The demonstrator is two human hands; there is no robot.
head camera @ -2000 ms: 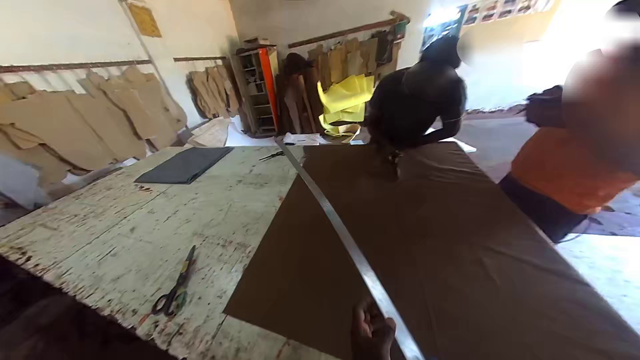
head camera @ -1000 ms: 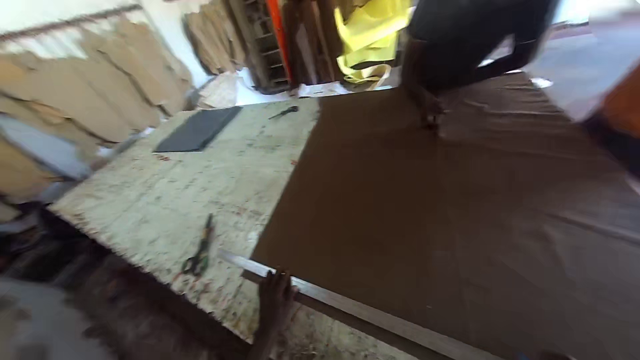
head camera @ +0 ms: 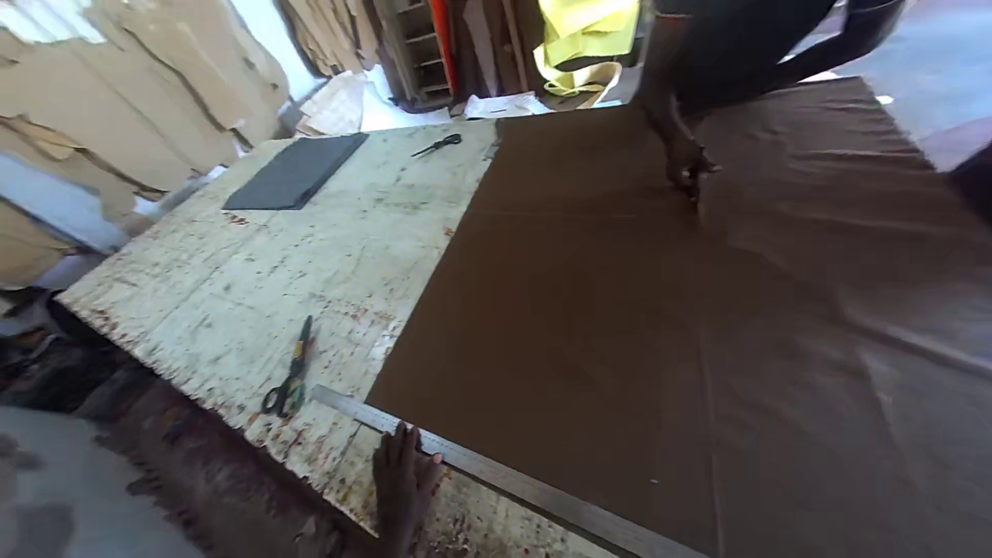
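My left hand [head camera: 403,477] lies palm down at the near edge of the table, its fingertips on a long metal ruler [head camera: 496,470] and holding it. The ruler runs along the near edge of a large brown cloth [head camera: 573,310], its far-left end resting on the bare tabletop. Scissors with dark handles [head camera: 291,376] lie just left of that end, blades pointing away. My right hand is out of view. The ruler's right part runs out at the bottom of the picture.
A co-worker's hand [head camera: 686,167] touches the cloth at the far side. A folded grey cloth [head camera: 294,172] and small scissors [head camera: 438,145] lie on the worn, pale table [head camera: 310,263]. Brown patterns [head camera: 116,101] hang at left; yellow material [head camera: 589,31] hangs behind.
The ruler, earlier stretched lengthwise over the brown cloth, now lies along its near edge. My left hand keeps its place on it since one second ago. The view has tilted down.
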